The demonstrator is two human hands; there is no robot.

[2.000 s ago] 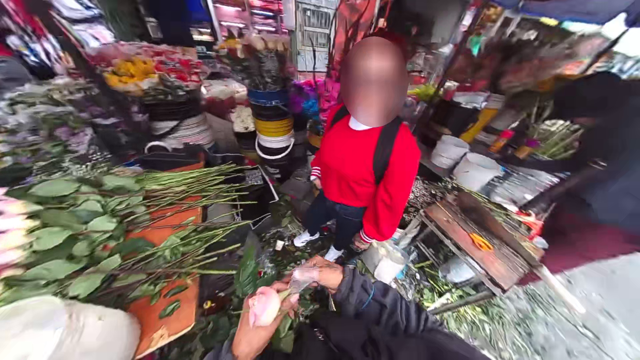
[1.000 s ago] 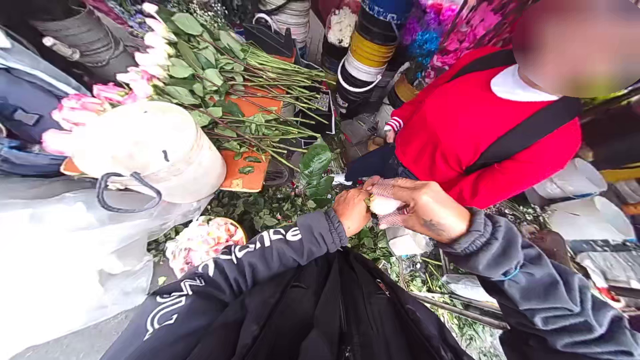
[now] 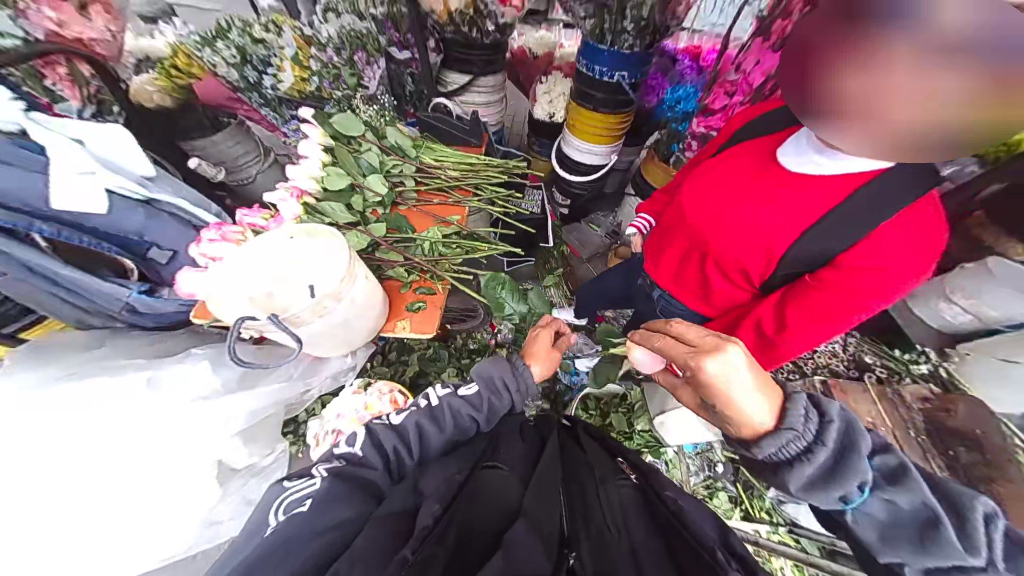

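Observation:
My right hand (image 3: 708, 372) holds a pale pink rose (image 3: 646, 358) by its bloom, the head between thumb and fingers and its green stem end pointing left. Just left of it is my left hand (image 3: 547, 348), its fingers curled together near a bit of clear plastic (image 3: 583, 346); whether they grip it I cannot tell. Large green leaves (image 3: 506, 296) show beyond the hands. Further left, long-stemmed pink and white roses (image 3: 300, 178) lie across an orange surface (image 3: 412, 310), blooms toward the left and stems toward the right.
A white bucket (image 3: 344, 300) with a dark handle stands left, by clear plastic sheeting (image 3: 160, 432). A person in a red sweater (image 3: 752, 232) stands close at front right. Stacked buckets (image 3: 592, 128) with flowers rise behind. Cut foliage and a bowl of petals (image 3: 360, 408) lie below.
The rose was in my left hand two seconds ago and is now in my right. My hands have moved apart since one second ago. The view has swung considerably.

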